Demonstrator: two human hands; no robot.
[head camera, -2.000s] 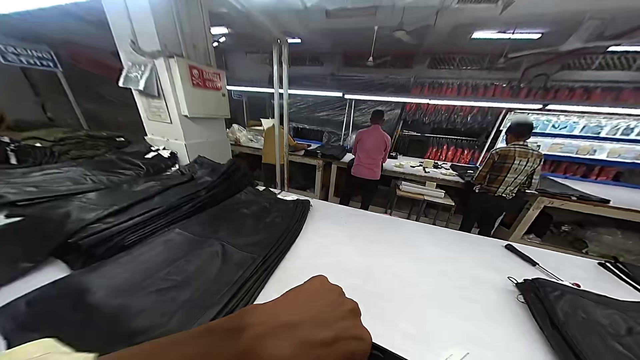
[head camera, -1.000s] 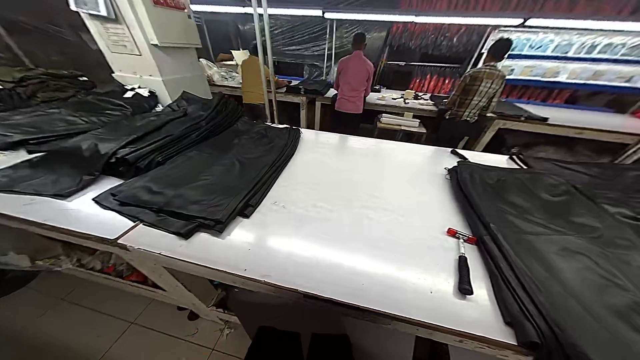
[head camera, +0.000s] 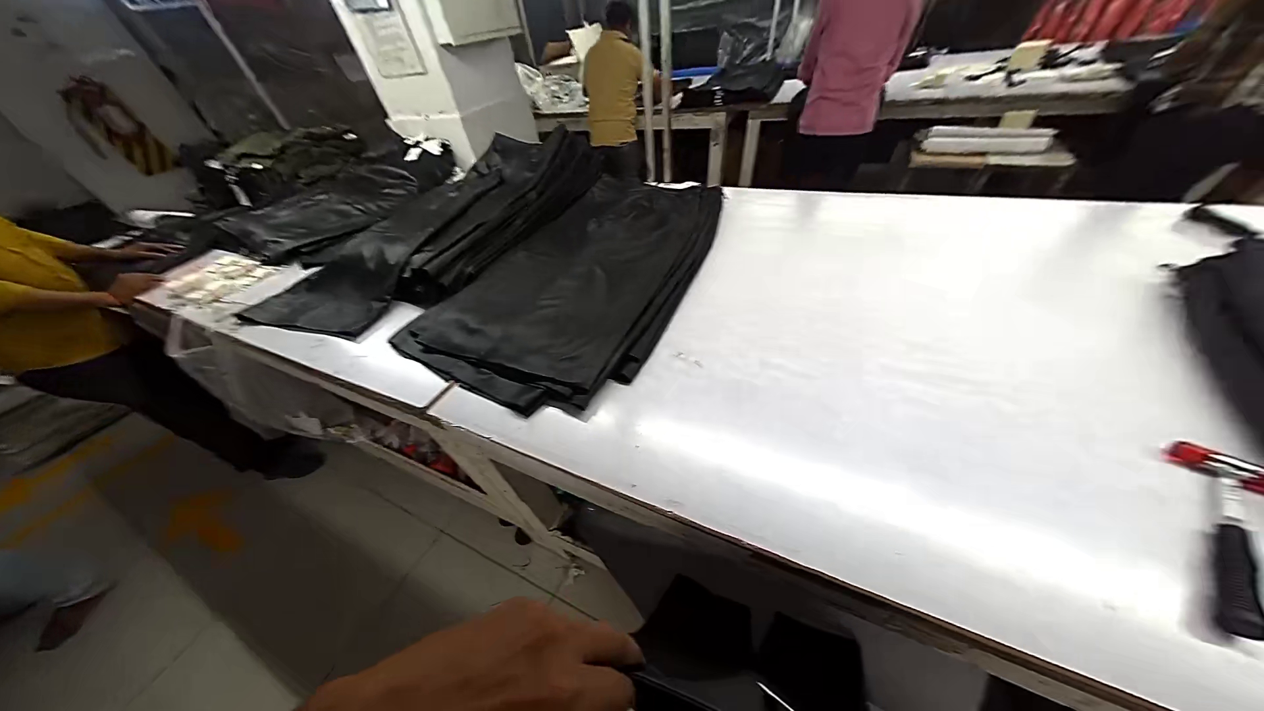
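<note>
My left hand (head camera: 494, 657) reaches in from the lower left, over the floor and below the table's front edge. Its fingers are closed around the edge of a dark item (head camera: 681, 686), mostly cut off by the frame's bottom; what it is cannot be told. My right hand is out of view. On the white table (head camera: 889, 375) lie layered black garment pieces, leather-like in sheen (head camera: 563, 296), with more black pieces (head camera: 365, 267) to their left. A mallet with a red-ended head and black grip (head camera: 1234, 563) rests near the right edge, beside another black pile (head camera: 1229, 316).
A person in yellow (head camera: 49, 296) stands at the table's left end, hands near small pale pieces (head camera: 222, 279). Two people (head camera: 612, 89) (head camera: 859, 64) stand at the back workbenches. Metal poles (head camera: 657, 89) and a white pillar (head camera: 425, 79) rise behind the table. A wooden leg brace (head camera: 513, 504) supports the front.
The view has swung down and left, bringing the person in yellow into sight. My left hand, seen two seconds ago over the table, was out of view one second ago and now shows below the table's edge.
</note>
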